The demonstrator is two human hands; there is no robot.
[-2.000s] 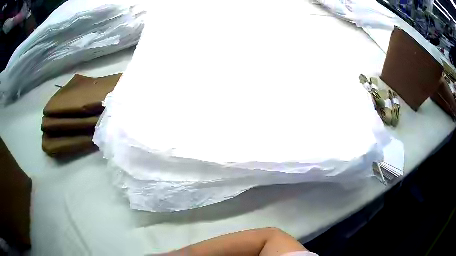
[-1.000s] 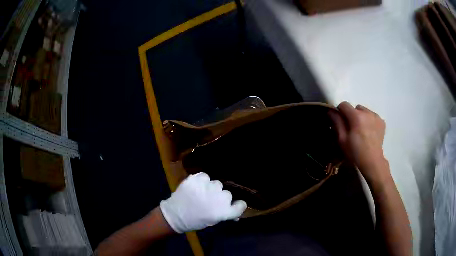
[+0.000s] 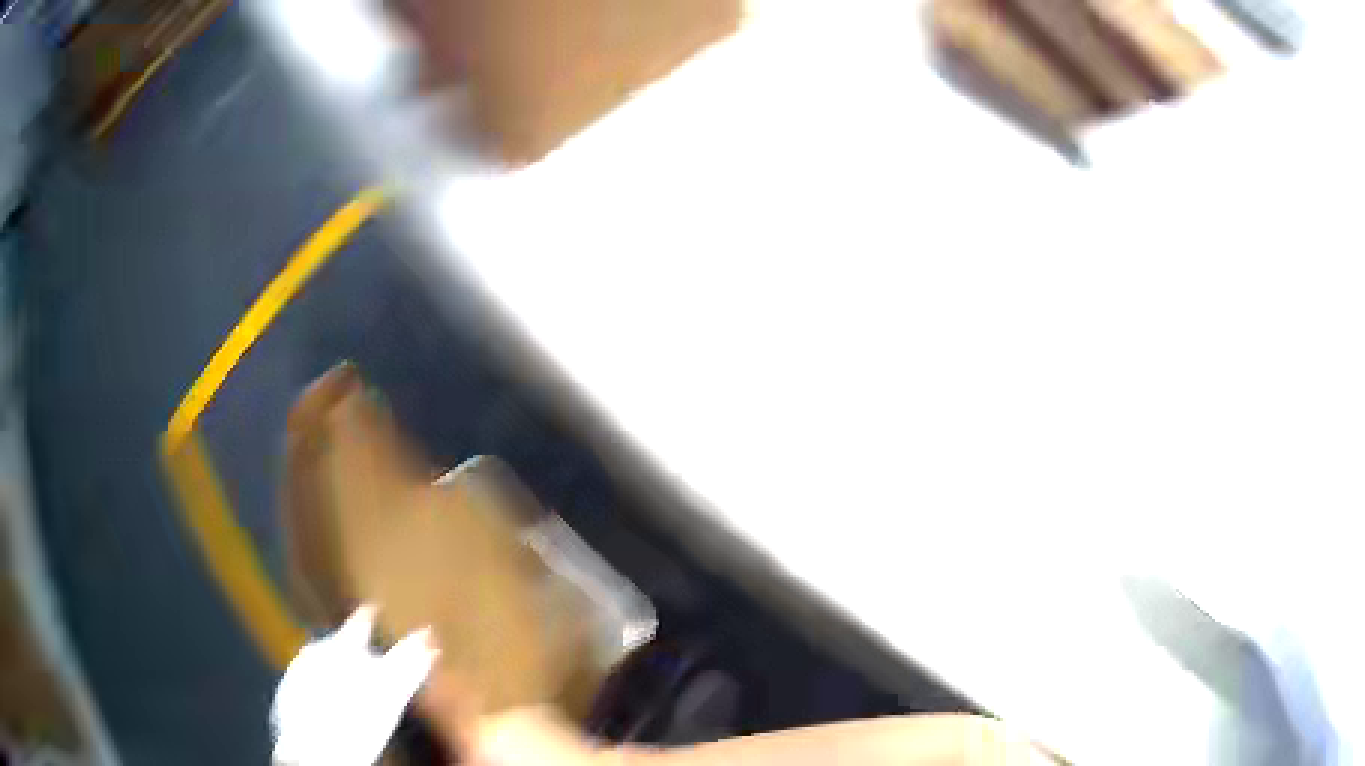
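A brown handbag (image 3: 442,546) is tilted low in front of me, blurred, its flat outer side showing; its inside does not show. My left hand (image 3: 344,696), in a white glove, grips the bag's lower left edge. My bare right hand (image 3: 487,730) is blurred at the bag's bottom end, touching it, with the forearm coming in from the right. Its fingers are too smeared to read.
A white table (image 3: 838,374) fills the right side, overexposed. Brown bags (image 3: 584,68) and a folded brown stack (image 3: 1070,53) are at its far side. A translucent tray or stool top (image 3: 591,576) is behind the bag. A yellow line (image 3: 270,314) crosses the dark floor.
The view has swung right, showing more table. The bag has turned from its open mouth to its outer side. My right hand has moved from the bag's right rim to its bottom end.
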